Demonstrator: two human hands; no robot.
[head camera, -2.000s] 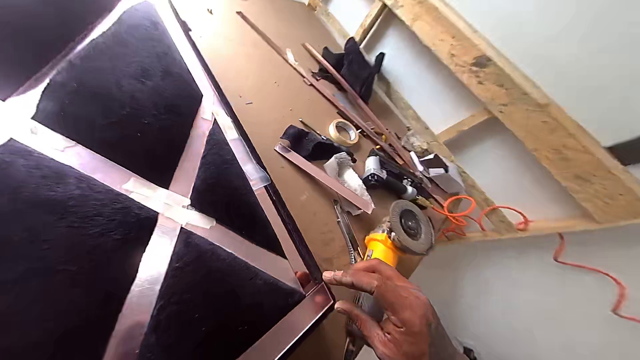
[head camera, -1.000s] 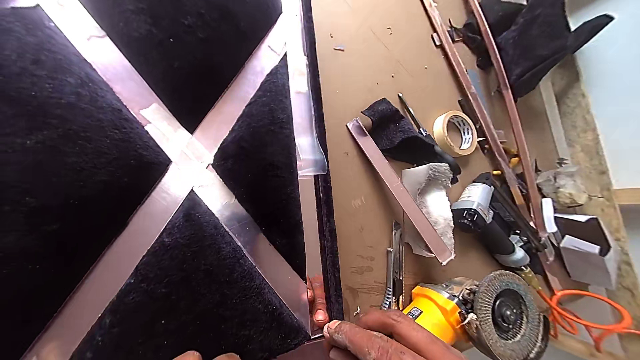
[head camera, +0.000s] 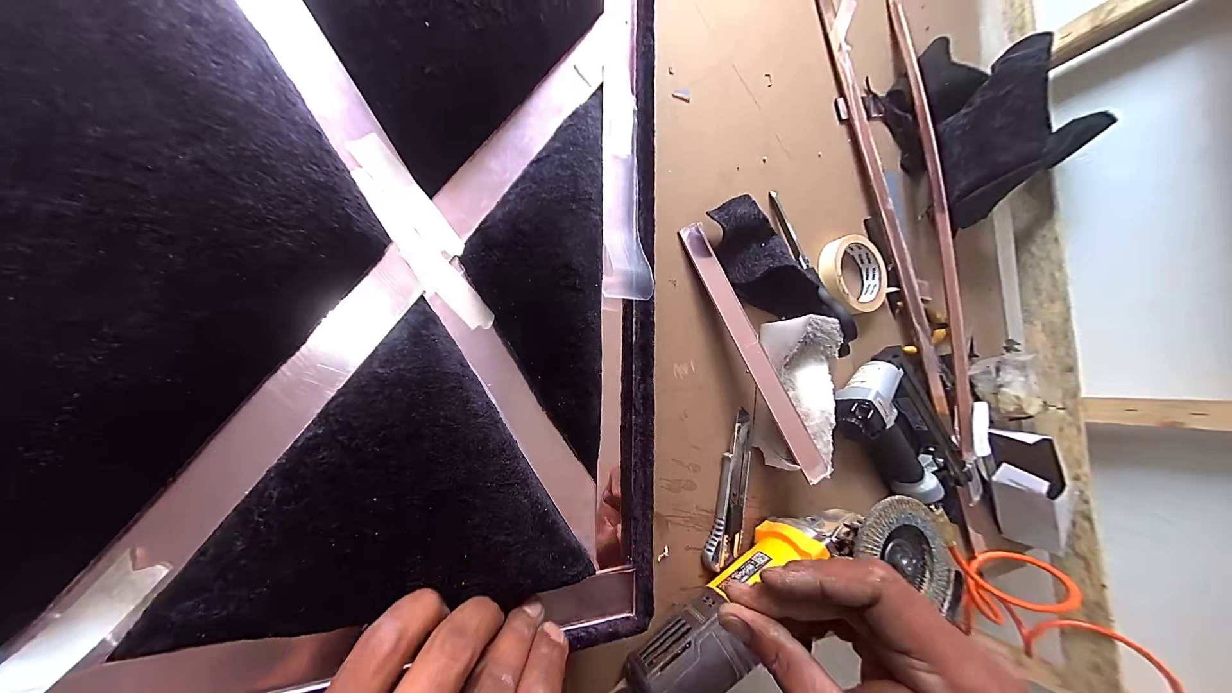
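Observation:
My left hand (head camera: 462, 645) lies with its fingertips over the lower border of a black fabric-covered panel (head camera: 385, 491), its thumb out of sight. Shiny pinkish metallic strips (head camera: 260, 423) cross on the panel and frame its edges, with pieces of tape (head camera: 414, 226) over the crossing. Right of the panel's lower corner, my right hand (head camera: 857, 616) has thumb and index fingertips close together; whether something small is between them cannot be told. Behind those fingers is a yellow and black angle grinder (head camera: 770, 558) with a flap disc (head camera: 905, 553).
On the brown board (head camera: 712, 385) lie a loose pink strip (head camera: 756, 351), a utility knife (head camera: 730, 491), a masking tape roll (head camera: 852, 273), a black power tool (head camera: 890, 433) and long strips (head camera: 929, 173). Farther right are black gloves (head camera: 1001, 125), an orange hose (head camera: 1030, 577) and a white box (head camera: 1030, 491).
My right hand has come off the panel's corner, where it was in both earlier frames, and is now to its right. My left hand shows more, on the lower border. The view has shifted.

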